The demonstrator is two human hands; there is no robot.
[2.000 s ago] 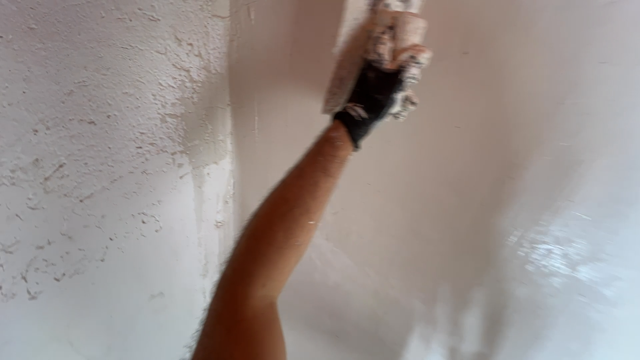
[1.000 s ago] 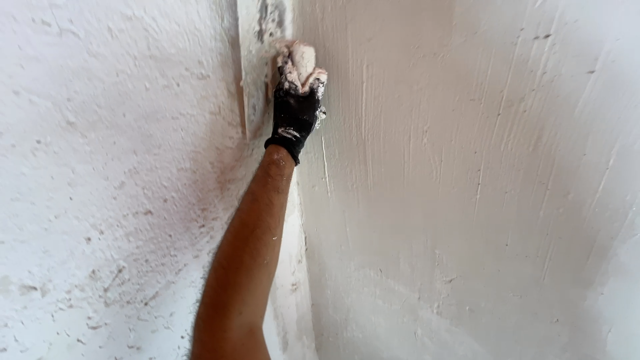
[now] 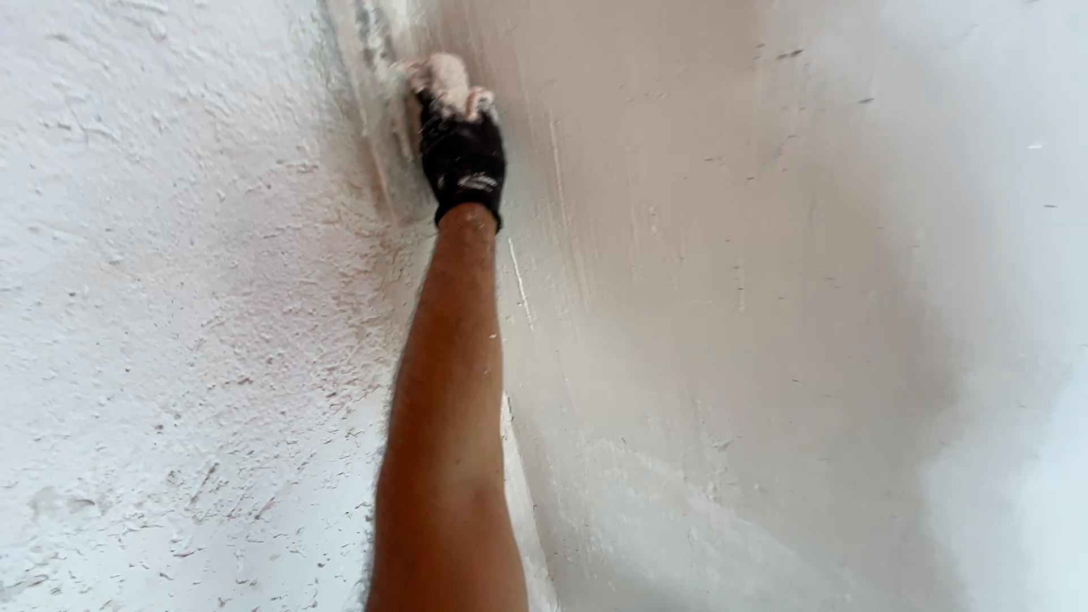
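Note:
My left hand, in a black glove smeared with whitish plaster, is raised at upper middle and closed around the plaster-caked handle of a plastering trowel. To the left of the fingers, the trowel's long flat blade runs up and down against the wall at the inside corner. Motion blurs it, and its upper end is cut off by the frame's top edge. My bare forearm reaches up from the bottom of the view. My right hand is out of view.
A rough, pitted white wall fills the left side. On the right stands a smoother wall with vertical streaks and small marks. Their corner shows below, beside my forearm.
From the right wall, my left hand with the trowel has moved left to the corner, where it also was one second ago. The view has shifted.

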